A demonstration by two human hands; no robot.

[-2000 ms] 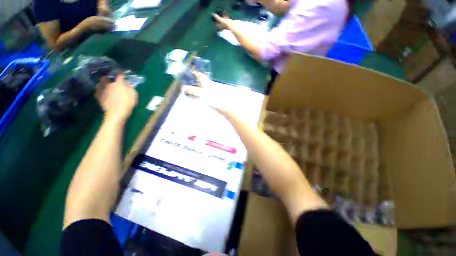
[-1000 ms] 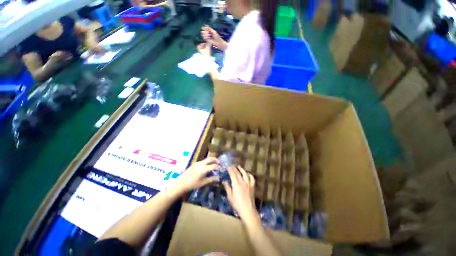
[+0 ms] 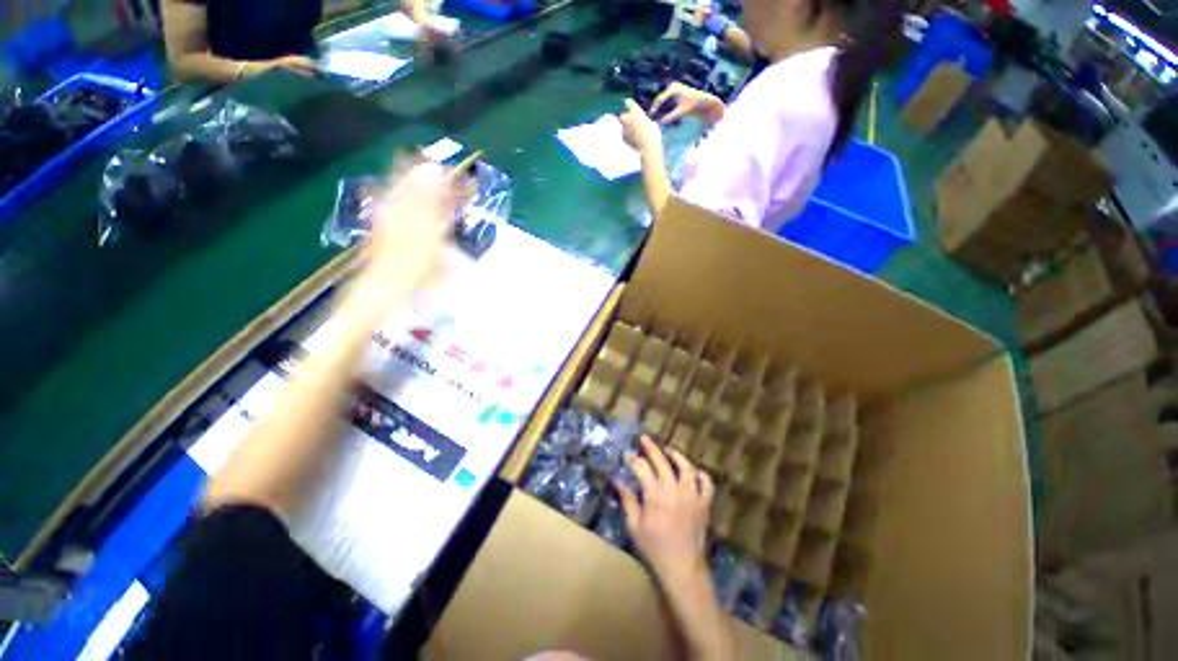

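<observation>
My left hand (image 3: 416, 226) is blurred, over the far end of the white printed panel (image 3: 517, 304). Bagged dark units (image 3: 485, 207) lie around its fingers; whether it grips one is unclear. My right hand (image 3: 672, 506) is inside the open brown carton (image 3: 937, 484), fingers spread and bent. Its fingertips touch shiny bagged units (image 3: 568, 458) in the near left cells; a hold on one cannot be made out. The cardboard cell divider (image 3: 762, 446) fills the carton. More bagged units sit along its near edge, partly hidden by my right hand and forearm.
The carton's near flap (image 3: 549, 588) lies in front. The green bench (image 3: 78, 323) holds clear-bagged items (image 3: 194, 168) and a blue bin (image 3: 78, 129) of dark pieces at left. Two people work across the bench. A blue crate (image 3: 859, 207) stands behind the pink-sleeved person; folded cartons stand right.
My left hand has left the carton cells and moved to the far end of the white panel. My right hand stays in the carton. More bagged units show in the near left cells.
</observation>
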